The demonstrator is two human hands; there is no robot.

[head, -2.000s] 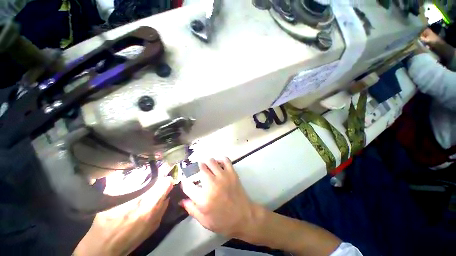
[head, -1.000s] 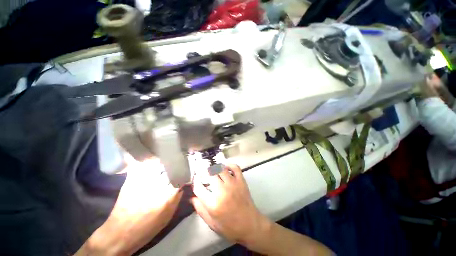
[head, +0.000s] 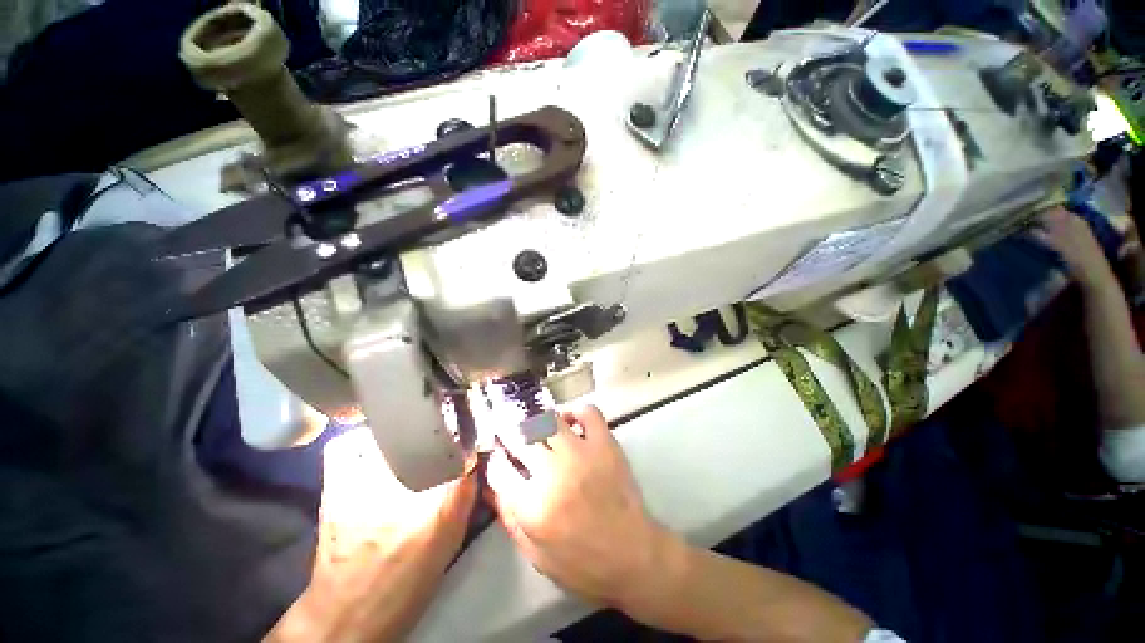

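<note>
The cream sewing machine head (head: 703, 214) lies across the view, with a bright lamp glow at its needle area. Dark thread snips (head: 377, 214) with purple-blue marks rest on top of it. A charcoal-grey garment piece (head: 113, 402) spreads at the left, and a dark edge of cloth runs between my hands. My left hand (head: 389, 540) lies at the needle area, its fingertips washed out by glare and partly behind the machine. My right hand (head: 578, 502) is just right of the needle, fingers bent down close to the cloth. What the fingertips grip is hidden.
Small black scissors (head: 709, 329) lie under the arm. A green-yellow patterned strap (head: 816, 396) wraps the bed at the right. A tan knobbed post (head: 258, 82) stands at the head's left end. Black and red plastic bags lie behind. Another person's arm (head: 1099, 314) holds navy cloth at the far right.
The view has swung, so the machine sits lower and more of the grey garment shows than at first. My hands stay near the needle. The other person's arm at the right has moved, with navy cloth.
</note>
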